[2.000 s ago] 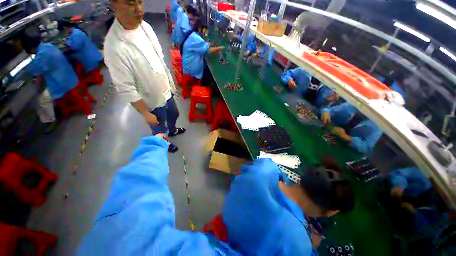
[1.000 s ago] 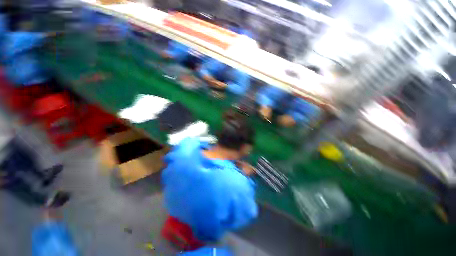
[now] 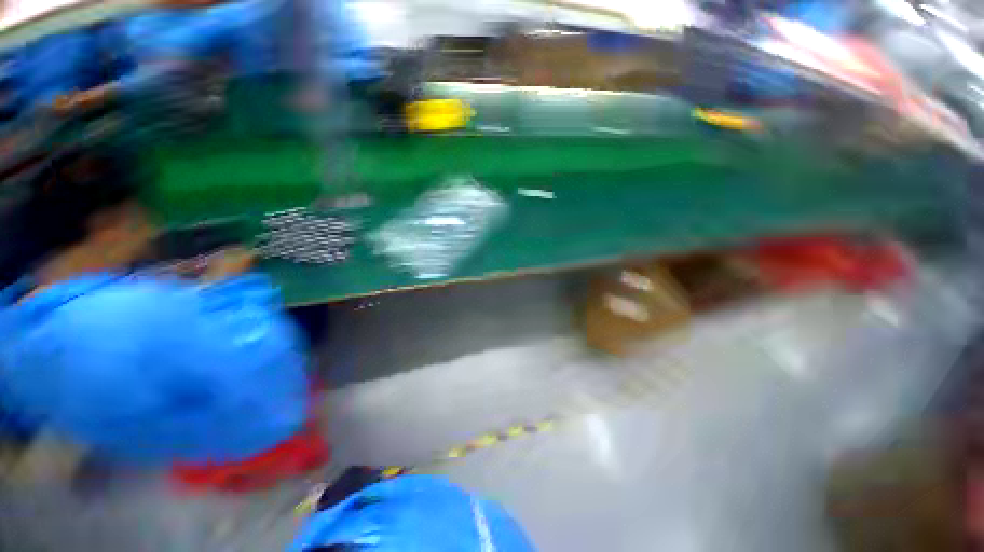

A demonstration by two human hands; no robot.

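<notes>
Neither of my hands can be made out; the frame is strongly blurred. A blue sleeve or smock part [image 3: 415, 518] shows at the bottom edge, with a dark shape beside it. In front lies the long green bench [image 3: 604, 216]. On it are a module panel with pale marks [image 3: 306, 235] and, to its right, a crinkled clear plastic bag [image 3: 440, 229]. A yellow bin [image 3: 438, 114] stands at the bench's back.
A person in a blue smock [image 3: 151, 361] sits on a red stool [image 3: 254, 464] at the left. A brown carton [image 3: 634, 311] stands under the bench edge. Yellow-black tape [image 3: 502, 437] crosses the grey floor. A red item [image 3: 831, 262] is at the right.
The view has swung right along the bench. The standing person in white has left view. The outstretched blue arm seen at first no longer shows, and the bag and yellow bin are now near the centre.
</notes>
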